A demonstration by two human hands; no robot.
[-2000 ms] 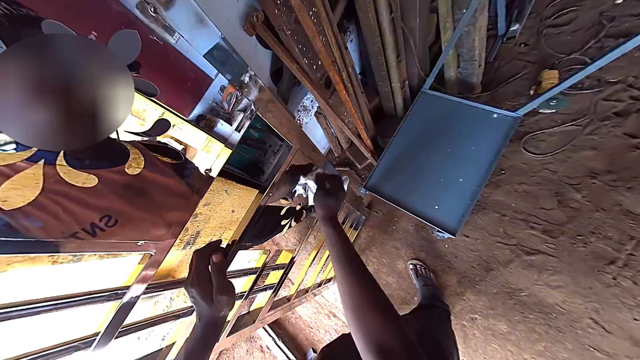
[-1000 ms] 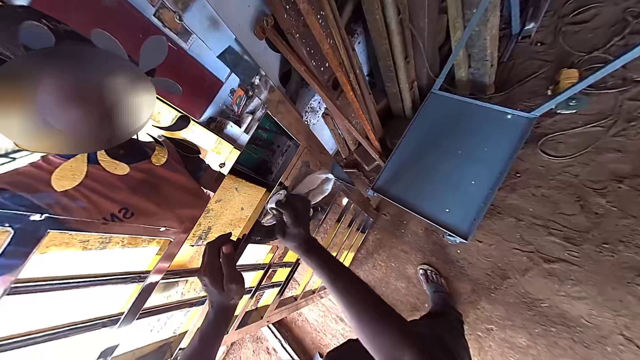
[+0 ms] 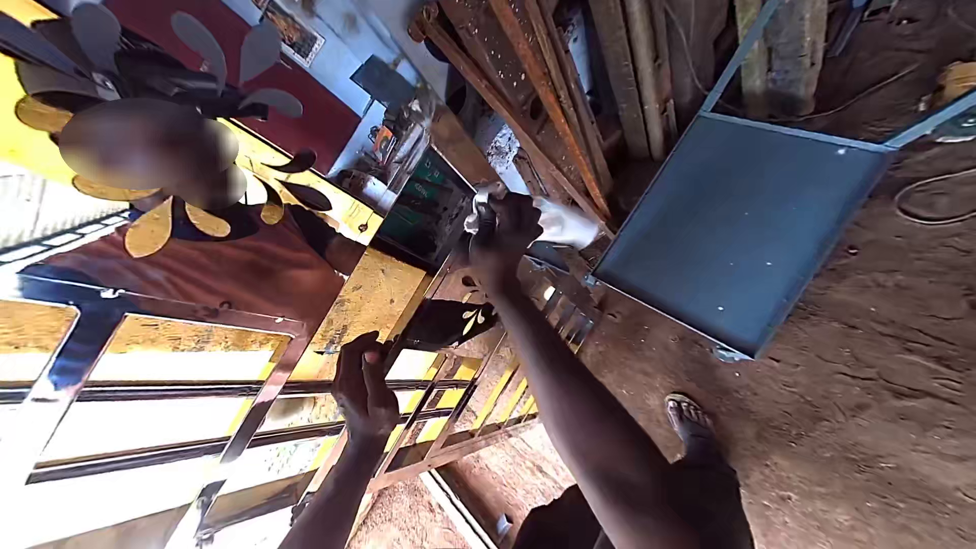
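Note:
My right hand [image 3: 509,232] is closed on a white cloth [image 3: 566,223], whose loose end hangs out to the right. It is at the upper edge of a glossy, mirror-like panel. My left hand [image 3: 367,389] has its fingers near the edge of the metal frame with bars [image 3: 263,412]; whether they grip that edge I cannot tell. Petal-shaped metal cut-outs [image 3: 149,229] stand at the upper left, in front of a reflected person in a reddish-brown shirt [image 3: 221,267]. A dark glossy piece with small petal shapes [image 3: 450,324] shows between my hands.
A grey metal tray with a raised rim [image 3: 740,236] stands on the dirt floor at the right. Rusty metal bars [image 3: 526,114] and wooden posts [image 3: 644,76] lean behind. A cable [image 3: 934,217] lies on the ground. Small items sit on a bench [image 3: 396,145]. A sandalled foot [image 3: 688,415] is below.
My right hand has stayed closed on the white cloth, moving along the panel's upper edge. The cloth was bunched at first and now trails out to the right. My left hand has stayed near the frame.

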